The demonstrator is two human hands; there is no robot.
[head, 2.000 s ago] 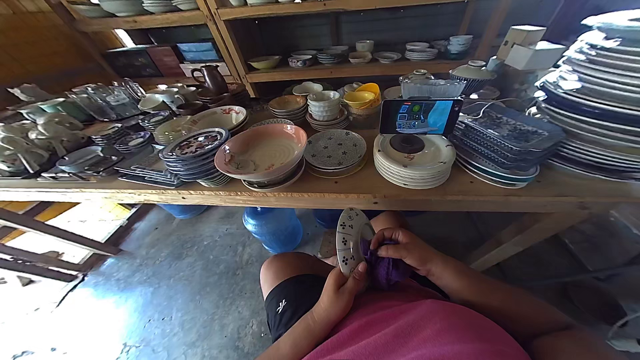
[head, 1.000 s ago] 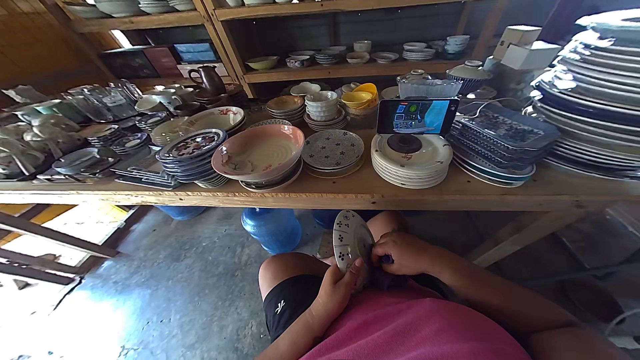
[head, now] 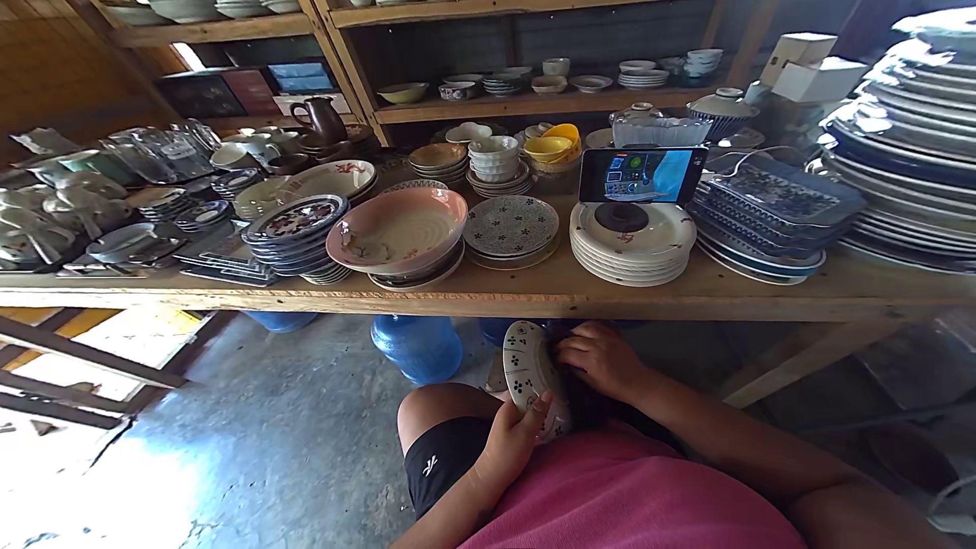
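A patterned ceramic dish with small dark floral marks stands on edge above my lap. My left hand grips its lower rim, thumb on the near side. On the dish's right side, my right hand has bent fingers around a dark cloth, which is partly hidden in shadow. Above, on the wooden table, a speckled plate with similar floral marks lies on another plate. A pink-rimmed bowl is to its left, and a stack of white plates to its right.
A phone stands behind the white plates. Blue rectangular dishes and a tall plate stack fill the table's right side. Cups and glassware crowd the left. Below are a blue water jug and a slanted table brace.
My right hand has moved up along the right side of the dish, with the cloth. My left hand still holds the dish by its lower part.
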